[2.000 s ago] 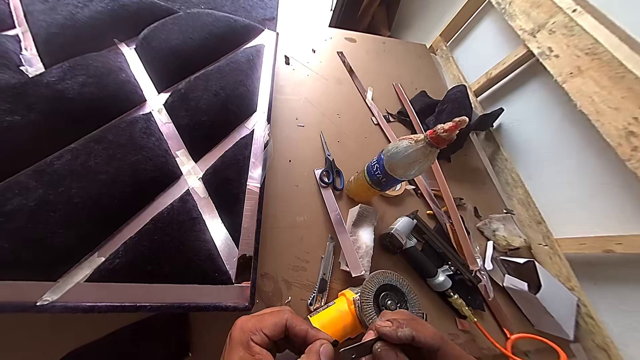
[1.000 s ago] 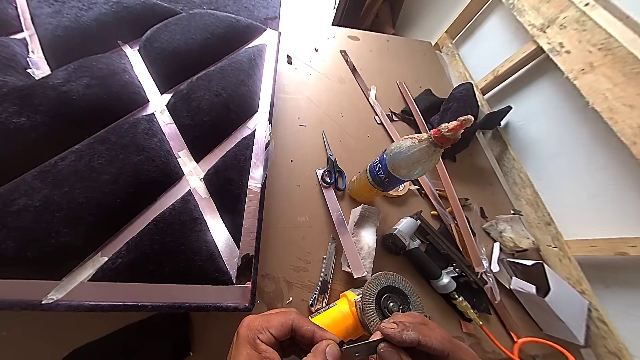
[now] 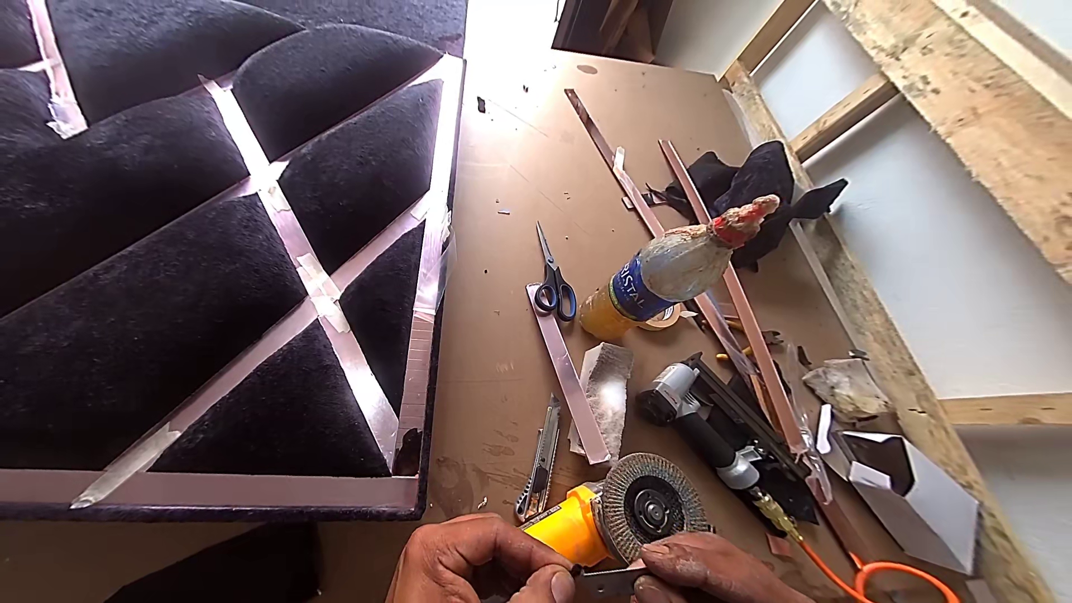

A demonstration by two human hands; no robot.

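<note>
My left hand and my right hand meet at the bottom edge of the view, each pinching an end of a small, thin metal strip. Just beyond them lies a yellow angle grinder with a flap disc. A snap-off utility knife rests left of the disc. Black-handled scissors lie over the end of a flat pinkish metal strip. To the left is a dark velvet padded panel crossed by shiny pinkish strips, with tape at some crossings.
A plastic bottle of yellowish liquid stands mid-table. Right of it are long metal strips, dark cloth, a pneumatic nailer with an orange hose, and an open white box. Timber framing edges the right side.
</note>
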